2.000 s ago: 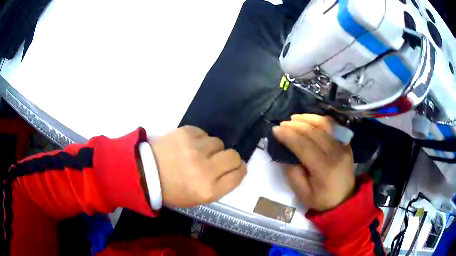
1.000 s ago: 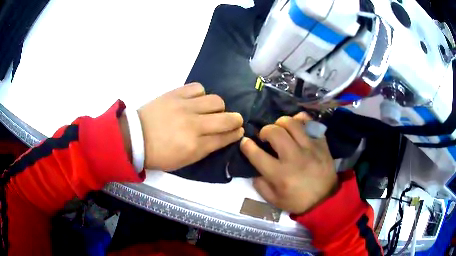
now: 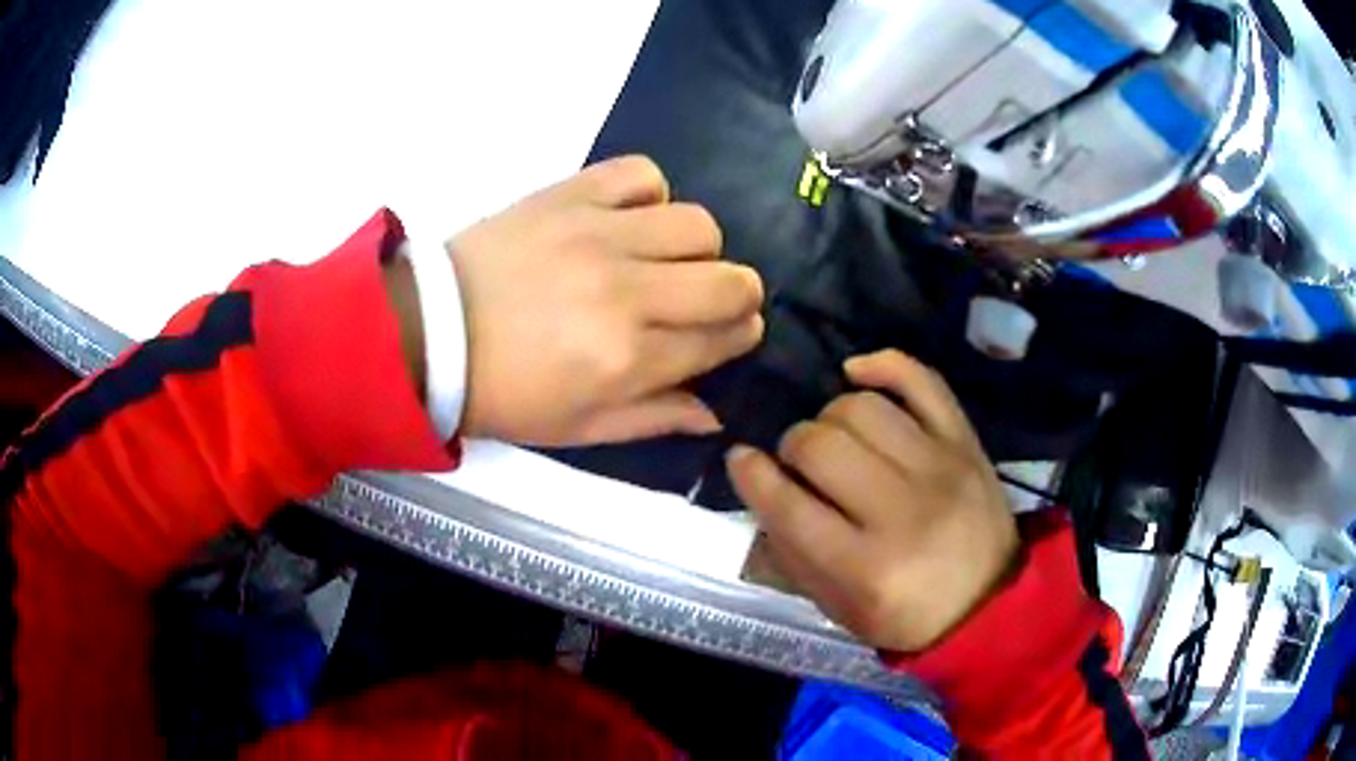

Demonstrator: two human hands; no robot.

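Black cloth [image 3: 714, 127] lies on the white table and runs under the sewing machine head [image 3: 1026, 112]. My left hand [image 3: 602, 312] is on the cloth left of the needle area, fingers curled on it. My right hand [image 3: 877, 506] is nearer the front edge, thumb and fingers bent at the cloth's near part; its fingertips look pinched on the cloth. Yellow marks [image 3: 814, 180] show beside the presser foot area. The needle itself cannot be made out.
A ruler strip [image 3: 491, 547] follows the curved front edge. A small brownish metal plate [image 3: 769, 567] is partly hidden by my right hand. A grey-white knob [image 3: 999, 327] is below the head. Dark cloth [image 3: 45, 89] lies far left. Cables [image 3: 1197, 639] hang at the right.
The view has shifted. Both hands moved from apart to close together on the cloth. The cloth's near part was drawn back and bunched, and my right hand has since come slightly away from the needle area.
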